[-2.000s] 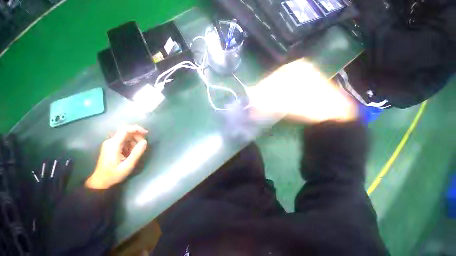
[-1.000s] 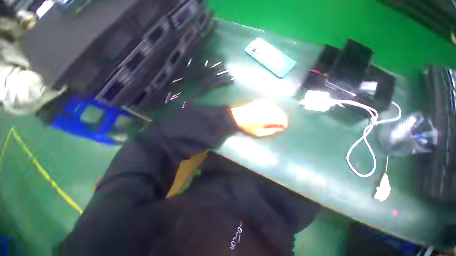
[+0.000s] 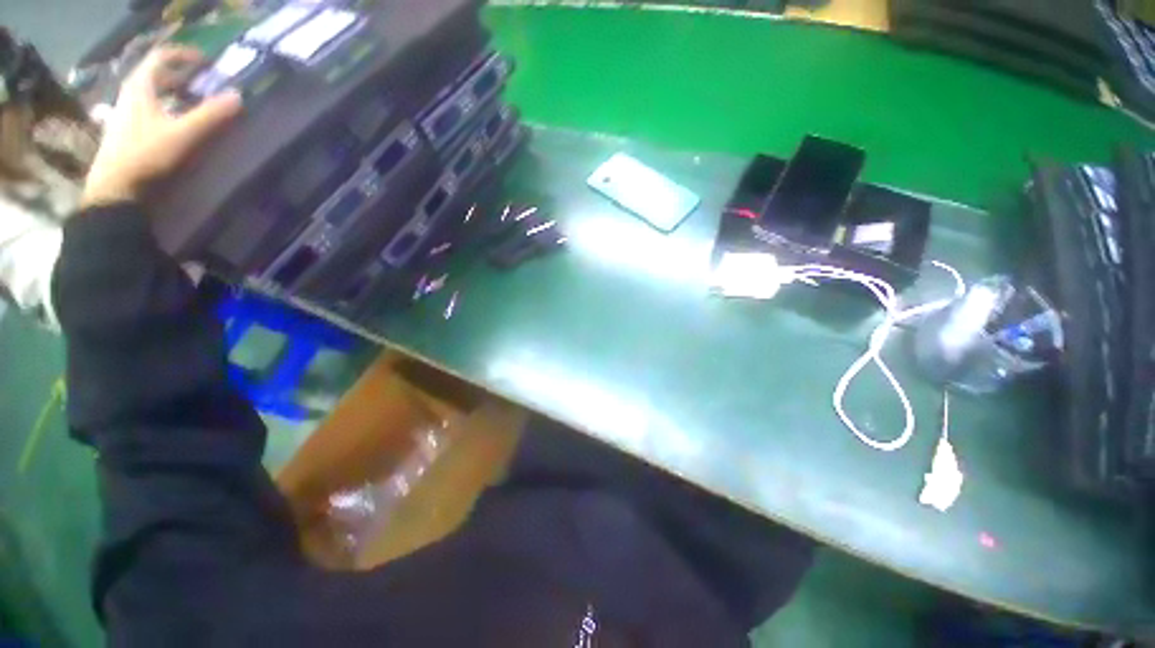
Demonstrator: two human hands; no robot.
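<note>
My left hand [image 3: 146, 133] is at the top left, over the top tray of the left stack of black component trays [image 3: 380, 171]. Its thumb and fingers are apart, close to flat electronic units [image 3: 310, 34] with bright white faces. Whether the fingertips touch a unit is hard to tell. My right hand is out of the picture.
On the green bench lie a teal smartphone [image 3: 643, 191], black boxes [image 3: 814, 190], a white adapter [image 3: 747, 275] with a looped cable, a clear bag [image 3: 988, 336] and black leads [image 3: 513, 241]. Trays [image 3: 1102, 317] stand right. An open cardboard box [image 3: 405, 475] sits below.
My left hand has moved from above the bench to the top of the left tray stack. The view has shifted, and more of the cardboard box shows. My right hand, seen two seconds ago, is gone.
</note>
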